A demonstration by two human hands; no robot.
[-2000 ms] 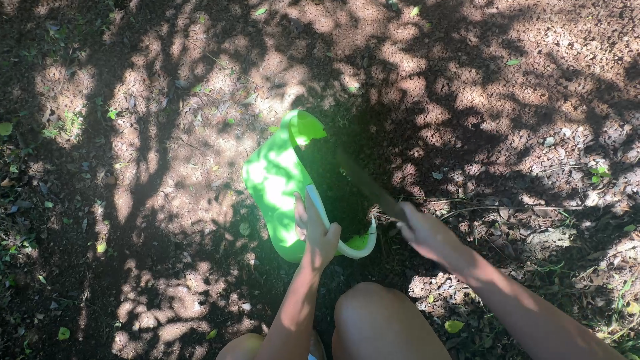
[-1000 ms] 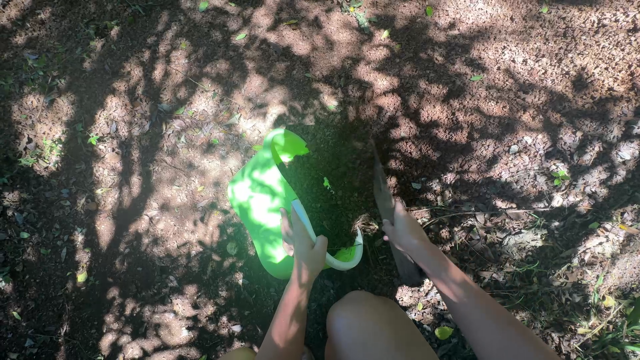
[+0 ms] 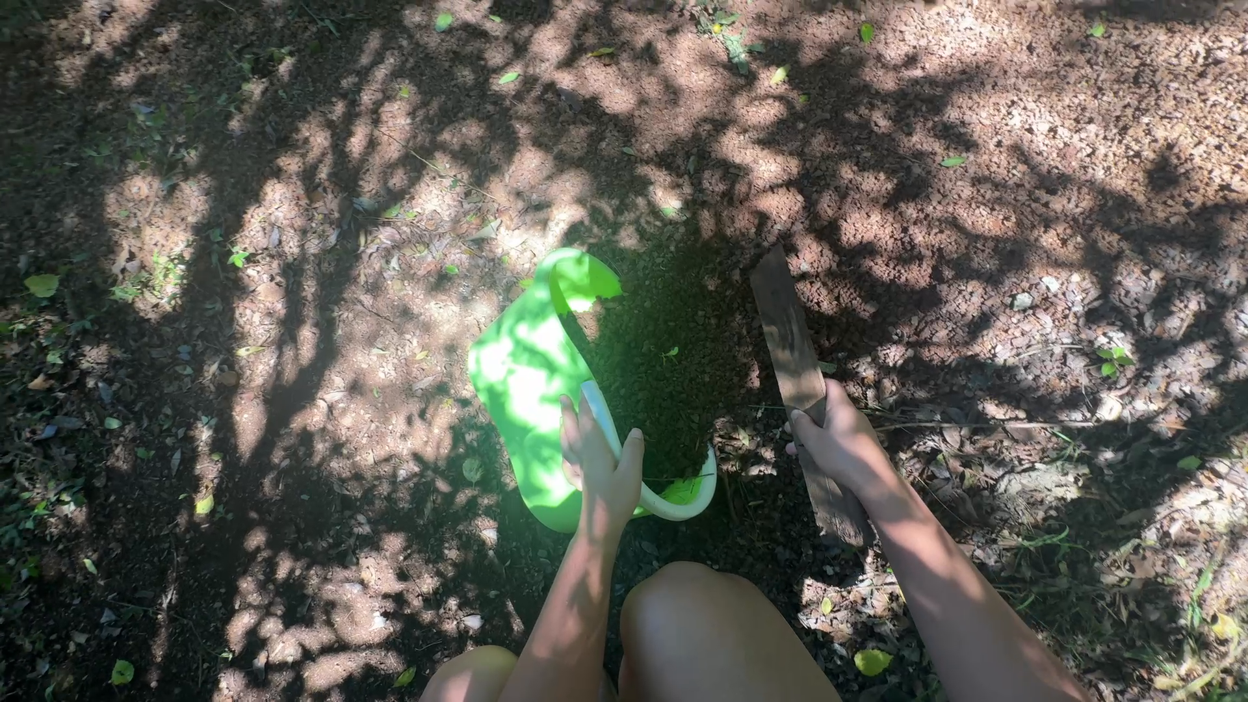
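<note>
A bright green plastic container [image 3: 522, 375] with a pale rim lies tipped on its side, its mouth facing right. Dark soil [image 3: 673, 361] fills the mouth and runs out onto the ground. My left hand [image 3: 602, 468] grips the container at its near rim, thumb toward the mouth, fingers over the green side. In my right hand [image 3: 834, 439] is a flat weathered wooden board [image 3: 788, 336], held near its middle, with its far end pointing up and slightly left. The board is right of the container, apart from it.
Reddish crumbly soil [image 3: 985, 214] spreads beyond and to the right. Dry leaf litter [image 3: 1033, 487] and a thin twig [image 3: 985, 424] lie right of my right hand. My bare knee [image 3: 702, 624] is close below the container. Tree shadows dapple the ground.
The board has swung from slanting across the container's mouth to standing off at its right, over the ground. My left hand keeps its hold on the container's rim.
</note>
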